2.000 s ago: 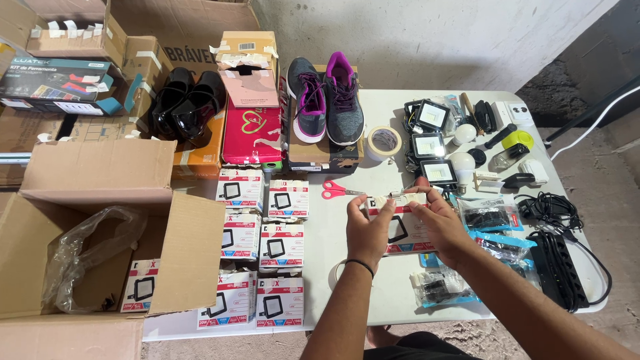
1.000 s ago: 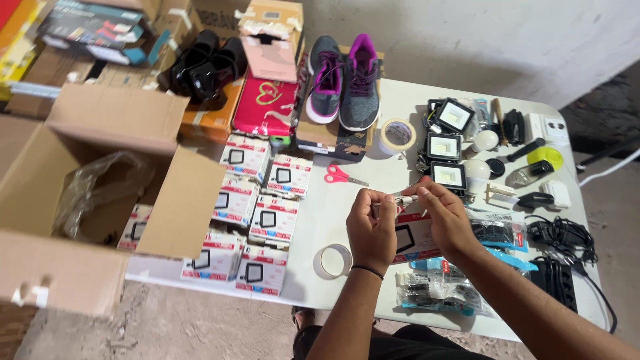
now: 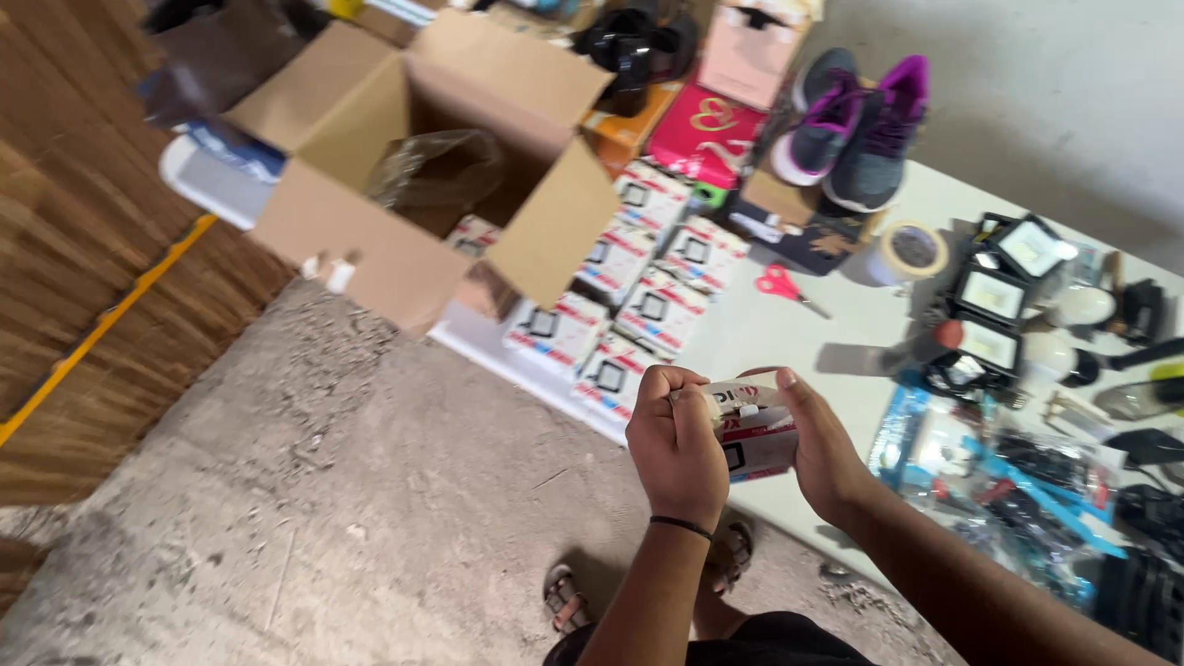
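Observation:
Between my two hands is a small white and red floodlight carton [image 3: 758, 449], held over the table's front edge. My left hand [image 3: 680, 444], with a dark band at the wrist, grips its left end near the top flap. My right hand [image 3: 823, 449] holds the other end, thumb at the upper corner. The carton's top looks partly raised, and a small white piece shows there. Several matching cartons [image 3: 661, 310] stand in rows to the left of my hands. Pink-handled scissors [image 3: 791, 289] lie beyond them, with a roll of masking tape [image 3: 911, 250] farther right.
A large open cardboard box [image 3: 361, 245] holds clear plastic and a carton. Sneakers [image 3: 860, 129] sit on a shoebox behind. On the right are floodlights [image 3: 990, 291], bulbs [image 3: 1082, 305], plastic-packed goods [image 3: 1036, 472] and black cables. The white table's [image 3: 786, 504] front edge runs below my hands.
The view has swung left and tilted, showing more floor and wooden boards. Both hands still hold the carton; its top now faces the camera more.

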